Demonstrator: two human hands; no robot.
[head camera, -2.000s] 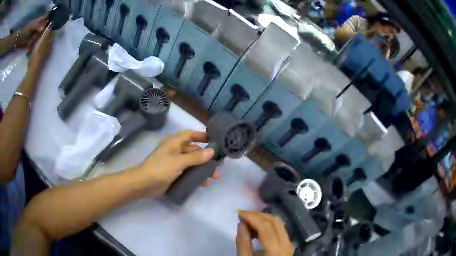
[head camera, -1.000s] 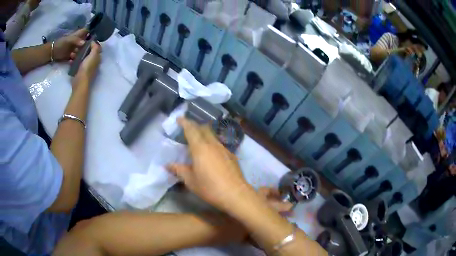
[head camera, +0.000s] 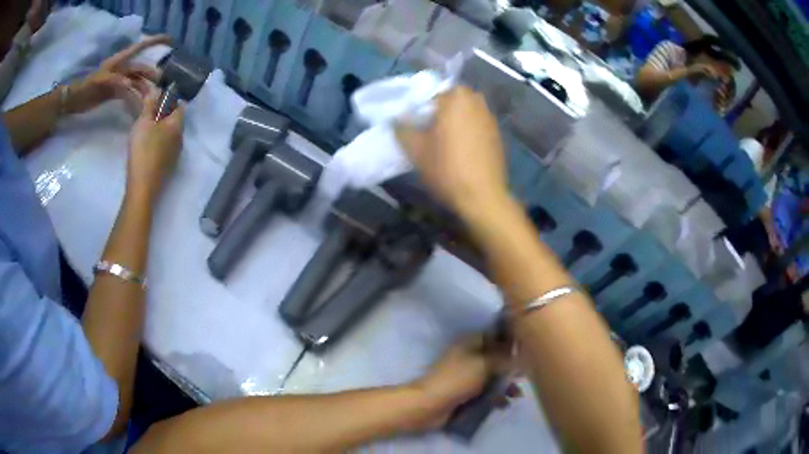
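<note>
My right hand (head camera: 457, 146), blurred, is raised above the box row's near edge and grips a crumpled white wrapping sheet (head camera: 377, 133). My left hand (head camera: 457, 381) is low, near the bottom centre, closed around a dark grey handheld fan (head camera: 475, 412). That fan's head is mostly hidden behind my right forearm. Several grey fans lie on the white table left of my hands, including a pair in the middle (head camera: 355, 284) and a pair farther left (head camera: 244, 208), handles towards the lower left.
Tall blue-grey boxes (head camera: 275, 58) with fan pictures stand in a row behind. At left, a co-worker's hands (head camera: 151, 133) hold a grey fan (head camera: 184, 73). A white round part (head camera: 638, 367) sits among dark parts at right. Another person (head camera: 692, 71) is at upper right.
My right hand has moved up from over the lying fans and now holds a white sheet. The sheet at the near side of those fans is gone. My left hand still holds its fan.
</note>
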